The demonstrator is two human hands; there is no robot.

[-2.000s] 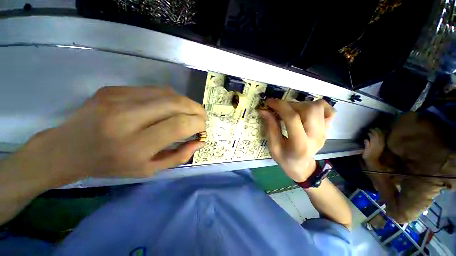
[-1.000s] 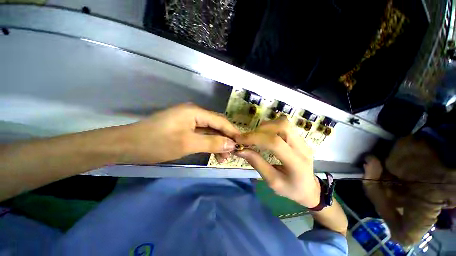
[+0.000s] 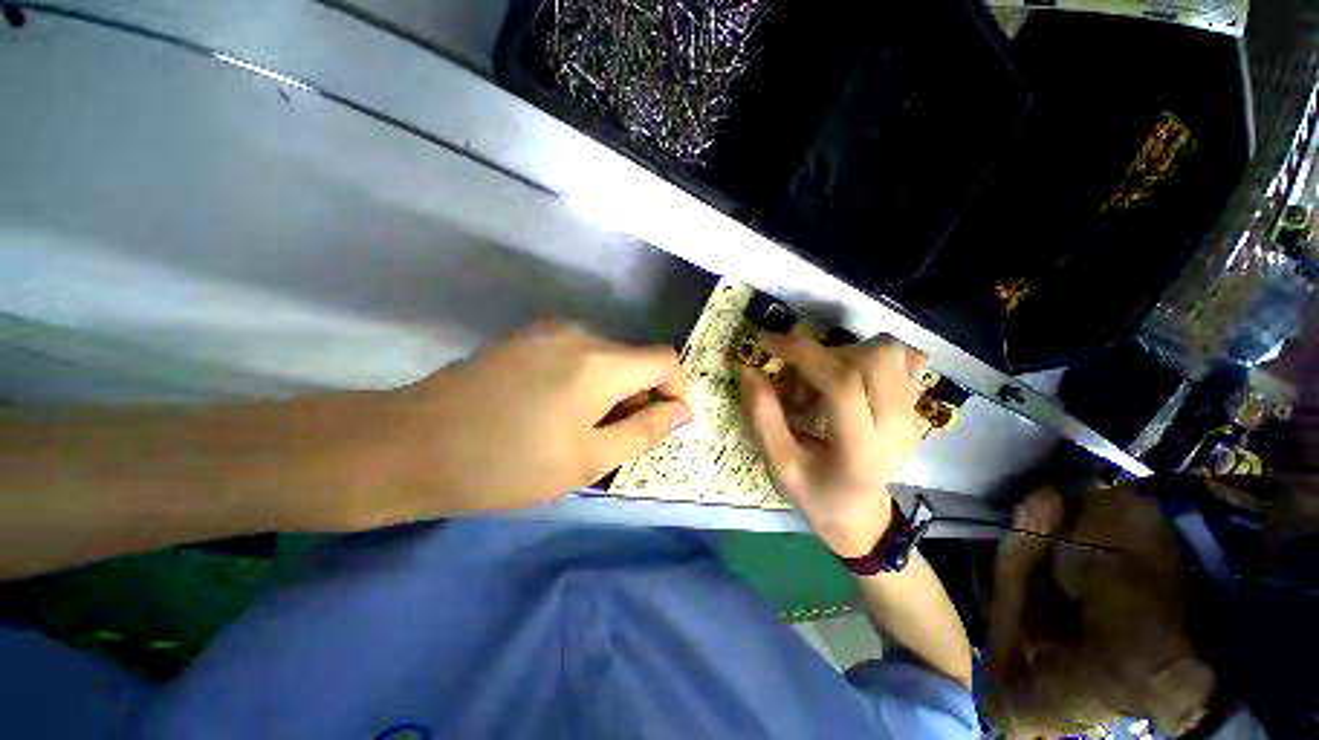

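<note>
The cream circuit board panel (image 3: 702,434) lies between the metal rails, partly hidden by my right hand. My left hand (image 3: 506,419) is at the panel's left side, thumb and index fingertips close together; no part shows between them. My right hand (image 3: 846,434) is over the panel, its fingertips at an orange-yellow ring coil (image 3: 751,353) near the far edge. Whether they grip it is unclear. A black block part (image 3: 770,311) stands beside that coil. Another ring coil (image 3: 937,414) shows on the panel right of my right hand.
Beyond the far rail (image 3: 651,217) are a small parts bin with a silvery tangle (image 3: 658,72), an empty-looking black bin (image 3: 897,145) and a large bin with orange rings (image 3: 1150,162). The near rail (image 3: 694,513) runs along my front. Another person's hand (image 3: 1030,521) is at the right.
My hands met over the panel around a small ring part a second ago; now they are apart. My right hand has moved to the far edge. The view has turned and shifted.
</note>
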